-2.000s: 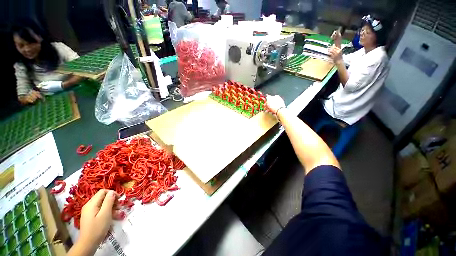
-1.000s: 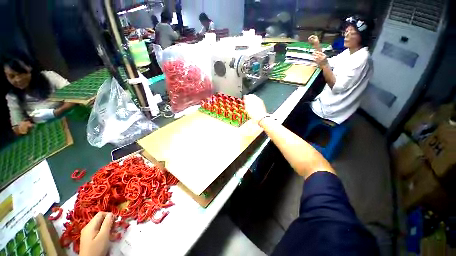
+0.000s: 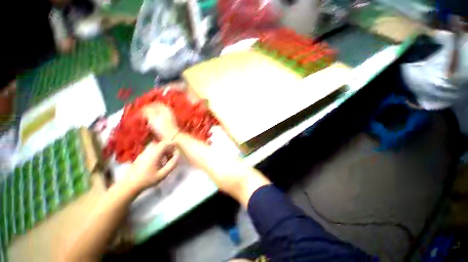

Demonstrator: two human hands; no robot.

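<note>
The frame is blurred. A heap of red C-shaped pieces point(image 3: 133, 134) lies on white paper in front of me. My right hand point(image 3: 163, 122) reaches across onto the heap; its fingertips are blurred among the red pieces. My left hand point(image 3: 154, 166) is at the heap's near edge, close to my right wrist, fingers curved; whether it holds anything is unclear. Green circuit boards point(image 3: 46, 181) lie in rows on cardboard at the left. Assembled boards with red loops point(image 3: 300, 51) stand at the far end of the cardboard sheet point(image 3: 256, 92).
A clear plastic bag point(image 3: 167, 43) and a bag of red parts point(image 3: 246, 18) are beyond the heap. Printed paper point(image 3: 66, 110) lies at left, with more green boards point(image 3: 77, 66) beyond. A blue stool point(image 3: 397, 120) and part of a seated person point(image 3: 436, 77) are at right.
My right hand has moved from the assembled boards back to the red heap. My left hand has shifted, now beside my right wrist. The view has tilted down and turned left.
</note>
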